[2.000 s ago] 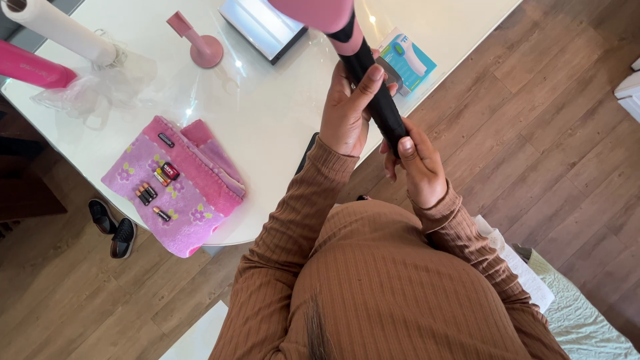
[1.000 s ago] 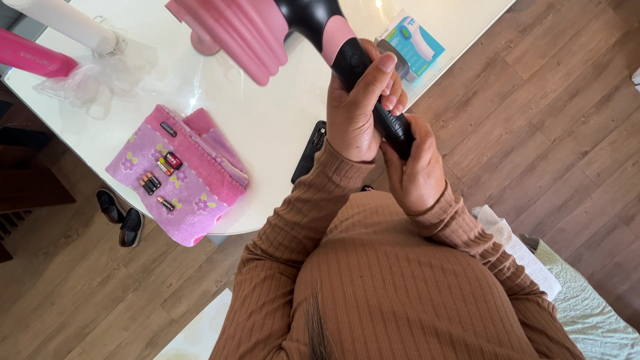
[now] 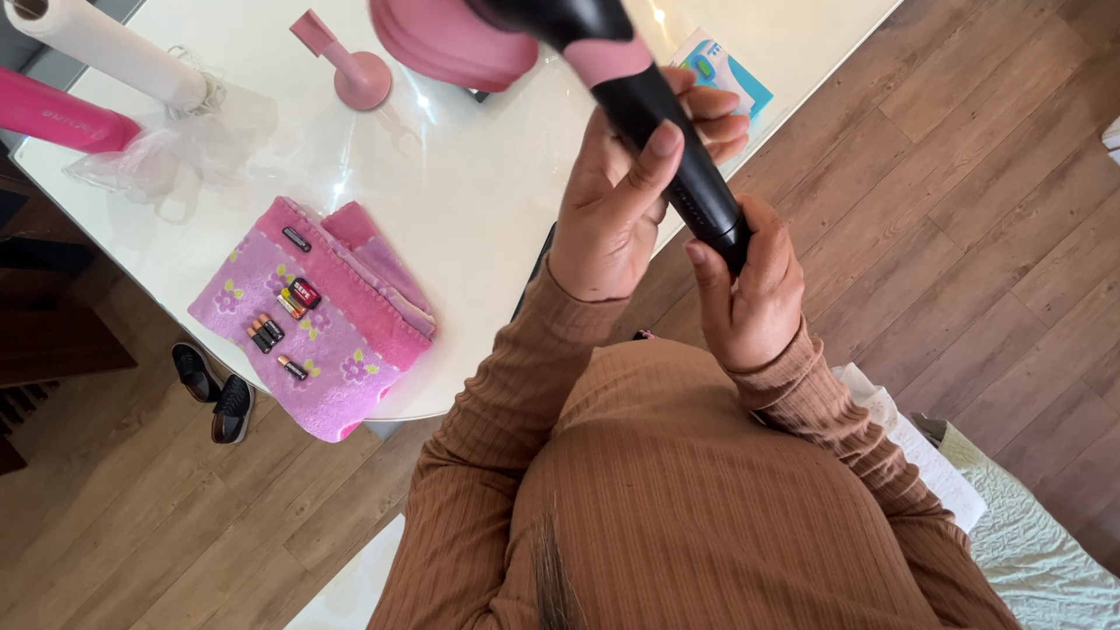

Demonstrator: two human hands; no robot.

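Note:
A pink and black handheld device (image 3: 665,122), its kind not plain, slants across the top centre, its wide pink head cut off by the frame's top edge. Around the middle of its black handle is my left hand (image 3: 621,184), thumb on top and fingers behind. My right hand (image 3: 757,289) grips the lower end of the handle between thumb and fingers. To the left, a folded pink and purple floral blanket (image 3: 350,385) lies on the white table, with several batteries (image 3: 265,332) and a small red and black item (image 3: 304,292) on it.
A pink stand (image 3: 361,80), a paper roll (image 3: 114,52), a bright pink cylinder (image 3: 61,114) and a clear plastic bag (image 3: 166,166) are on the table (image 3: 490,192). Beyond my left hand lies a blue and white box (image 3: 744,87). Black shoes (image 3: 232,409) stand on the wooden floor.
The device's head has swung and turned between frames; its wide pink side was lower and further left one second ago. Both hands have stayed on the handle.

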